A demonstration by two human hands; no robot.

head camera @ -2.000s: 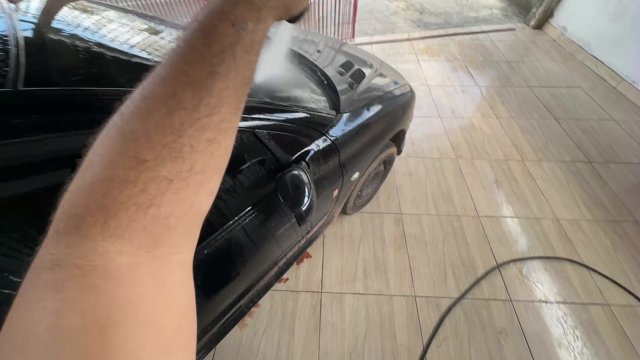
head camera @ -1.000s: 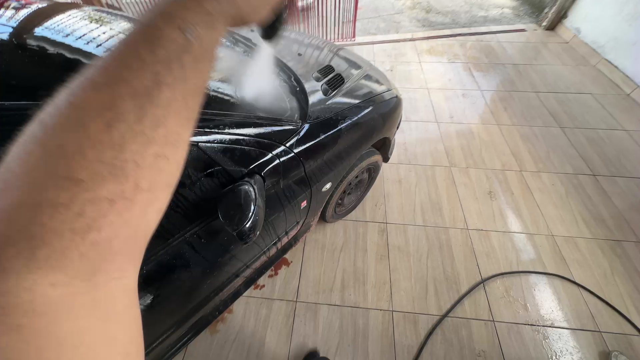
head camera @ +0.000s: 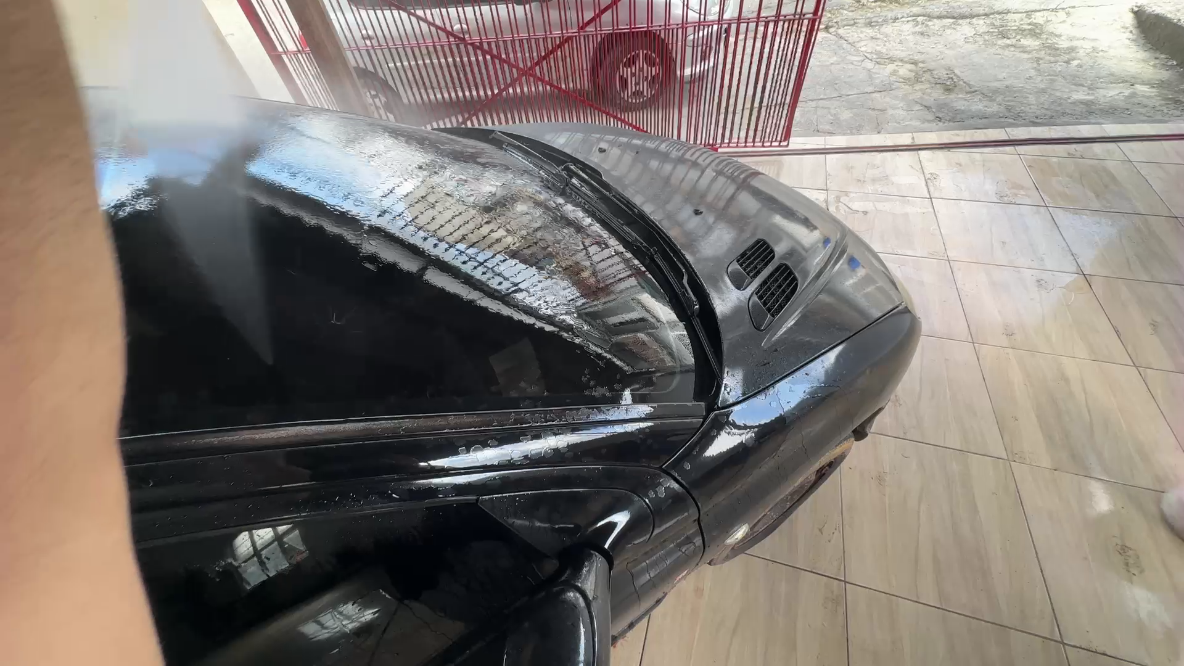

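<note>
A bare forearm (head camera: 65, 370) of mine runs up the left edge, its hand cut off by the frame. Beside it a fan of water spray (head camera: 199, 185) comes down onto the wet windshield (head camera: 462, 222) of a black car. Whatever lets out the spray is out of view. Water beads and streaks lie on the glass and along the door frame. The hood (head camera: 684, 203) carries two black vents (head camera: 775, 289), with wiper arms at its rear edge. The side mirror (head camera: 555, 620) is at the bottom. Neither of my hands shows.
Beyond the hood stands a red metal gate (head camera: 555, 65), with a silver car (head camera: 518, 37) behind it. Wood-look floor tiles (head camera: 980, 462) run along the car's side. A small, partly cut-off thing, unclear what, is at the right edge.
The arm has moved to the left edge, and its hand, partly visible before, is now out of frame. The spray falls farther left on the windshield. The view has moved closer to the glass.
</note>
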